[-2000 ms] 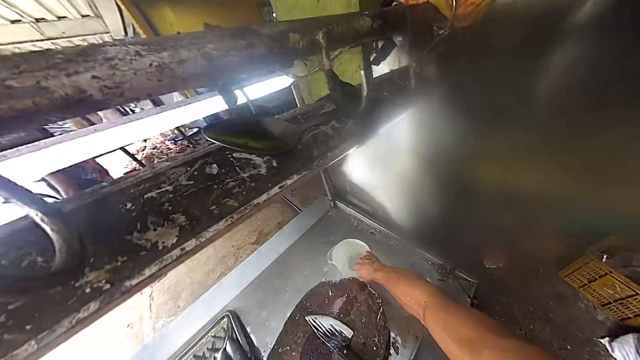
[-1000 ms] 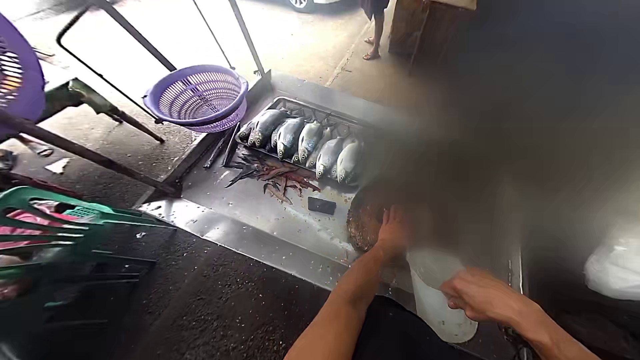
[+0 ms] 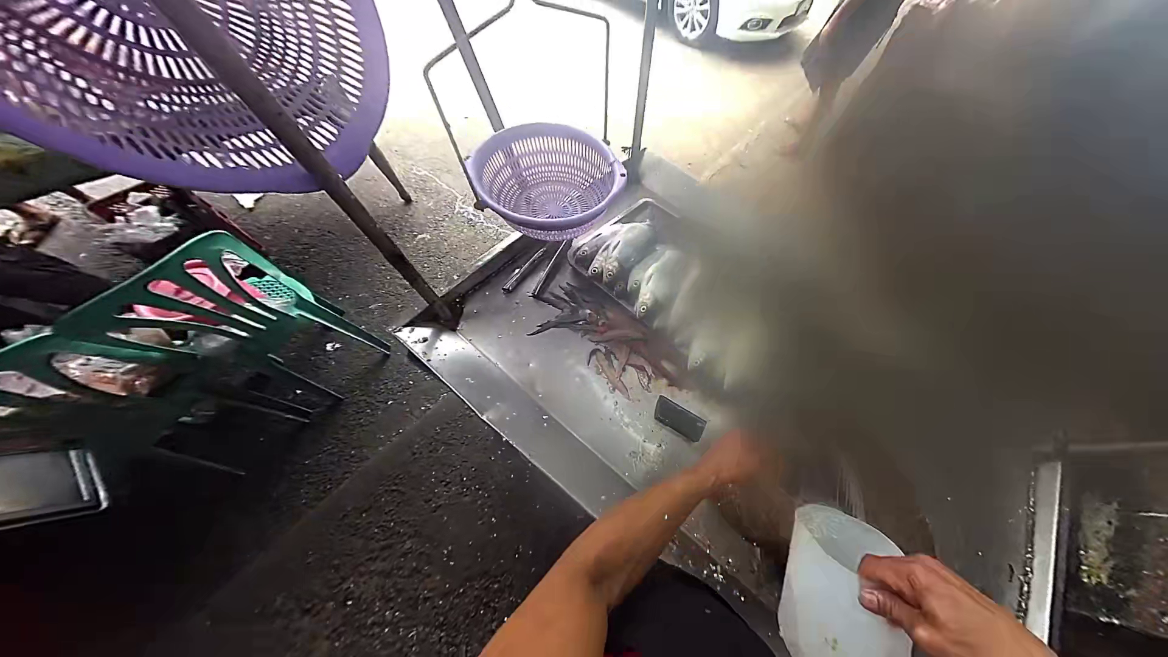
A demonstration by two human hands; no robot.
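Note:
My right hand (image 3: 908,598) grips the rim of a translucent white plastic container (image 3: 835,570), which is tilted near the table's front edge. Left of it, my left hand (image 3: 735,461) reaches over a round brown board (image 3: 762,520); a blur covers its fingers, so whether they hold anything is hidden. A dark flat rectangular object (image 3: 680,418) lies on the metal table (image 3: 520,374) just beyond that hand. Farther back, several whole fish (image 3: 662,278) lie in a metal tray (image 3: 584,274), partly behind the blur. Reddish-brown scraps (image 3: 625,351), which look like fish trimmings, lie beside the tray.
A purple perforated plastic basket (image 3: 547,178) sits at the table's far left corner, with a larger one (image 3: 301,119) at upper left. Metal poles (image 3: 315,164) rise there. A green plastic chair (image 3: 210,283) stands left of the table. A large grey blur hides the right side.
The view has swung widely since two seconds ago. Over the last second, the left hand stays by the board and the right hand stays on the container; a grey blur now covers more of the fish tray.

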